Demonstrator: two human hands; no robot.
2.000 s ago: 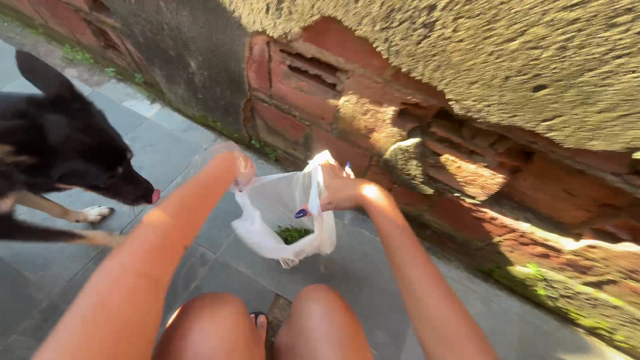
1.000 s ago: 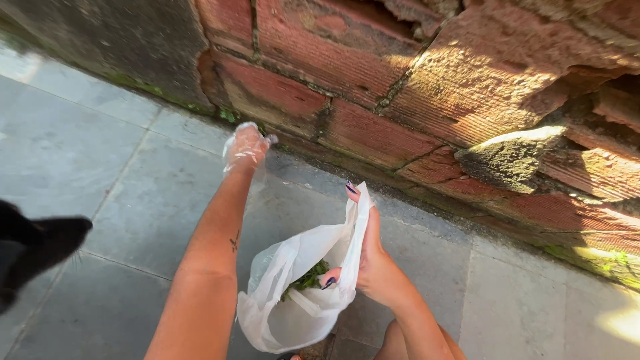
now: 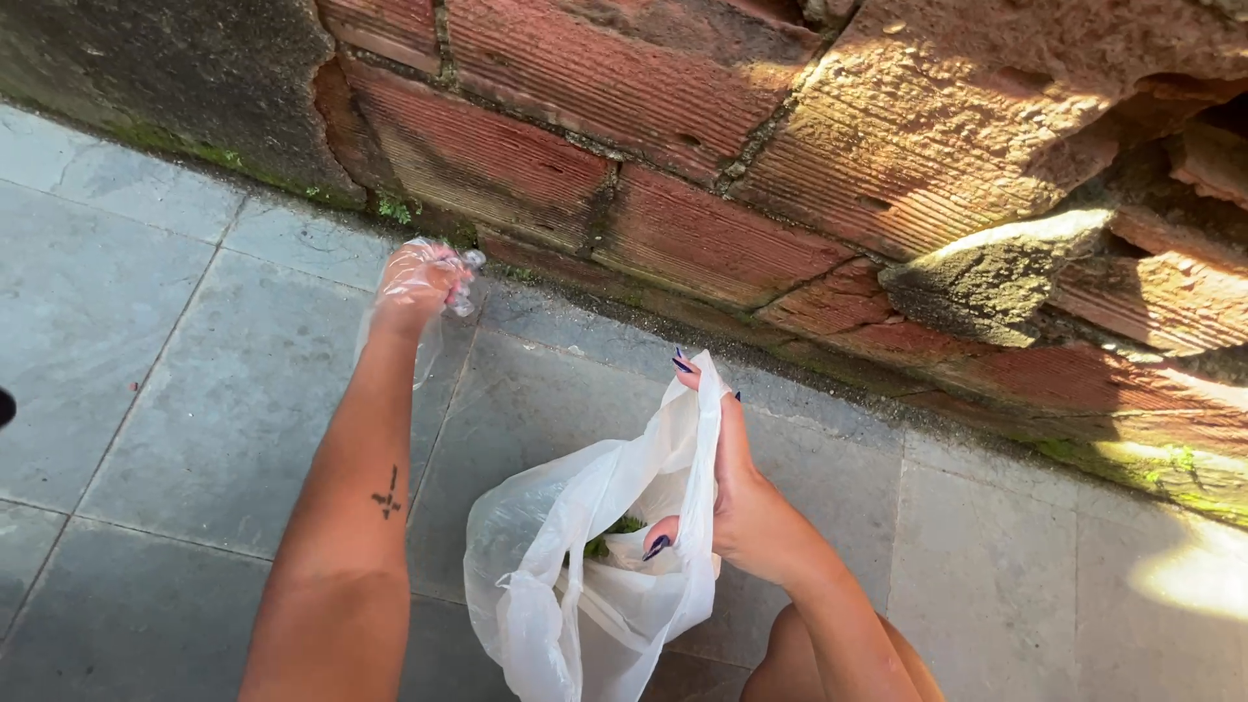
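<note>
My left hand [image 3: 417, 281], in a clear plastic glove, is at the foot of the brick wall, fingers bent; whether anything is between them cannot be told. Small green weeds [image 3: 395, 208] grow from the wall's base just beyond it. My right hand [image 3: 726, 478], bare with dark nails, grips the rim of a white plastic bag [image 3: 546, 546], its thumb inside the mouth and fingers on the far side. Green plant matter [image 3: 614, 536] lies inside the bag.
A worn red brick wall [image 3: 624, 127] with broken plaster [image 3: 166, 78] runs along the grey tiled pavement [image 3: 244, 380]. A rough stone [image 3: 994, 278] juts from it at the right. Part of a dark shape shows at the left edge, and my knee at the bottom.
My left hand has moved from beside the bag to the wall's base. My right hand has kept hold of the bag. The black dog at the left has moved almost out of view.
</note>
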